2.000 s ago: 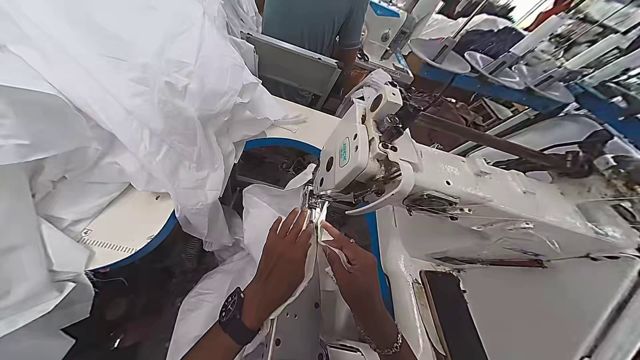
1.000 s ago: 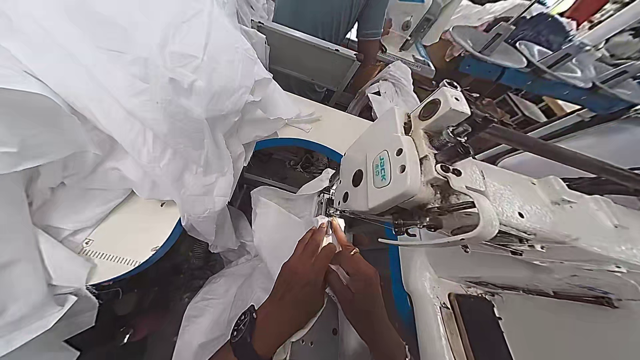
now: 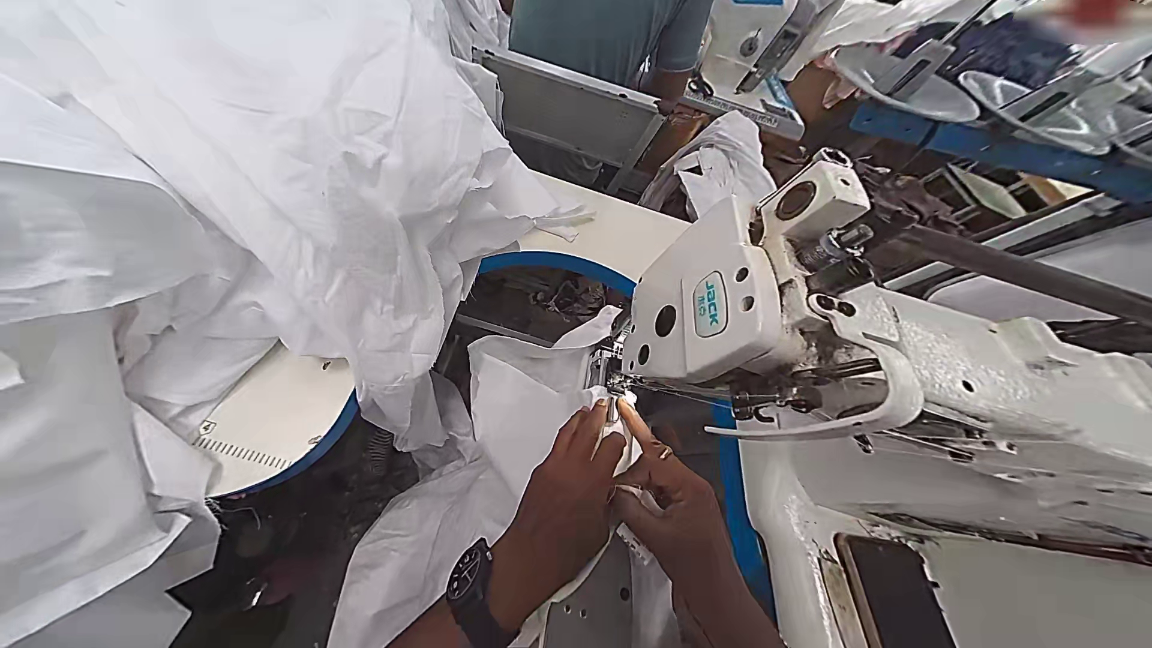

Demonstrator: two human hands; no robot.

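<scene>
White fabric (image 3: pixel 531 405) runs under the needle area of a Jack industrial sewing machine (image 3: pixel 702 306). My left hand (image 3: pixel 571 486), with a dark wristwatch (image 3: pixel 468 576) on its wrist, presses its fingertips on the cloth just in front of the presser foot (image 3: pixel 614 367). Beside it, touching, my right hand (image 3: pixel 666 499) pinches a folded edge of the cloth between thumb and fingers, its index finger reaching toward the foot. The narrow machine bed (image 3: pixel 589 594) shows below both hands. The needle tip cannot be made out.
A big heap of white fabric (image 3: pixel 297 162) covers the left table (image 3: pixel 279 423), which has a blue edge. A smartphone-like dark object (image 3: pixel 891 589) lies at lower right. Beyond the machine are a person in a teal shirt (image 3: pixel 594 36), another sewing machine (image 3: pixel 751 54) and a blue rail (image 3: pixel 990 148).
My right hand has come closer against my left, and a white piece that stuck up between my hands two seconds ago now lies lower by the foot. The view has shifted somewhat.
</scene>
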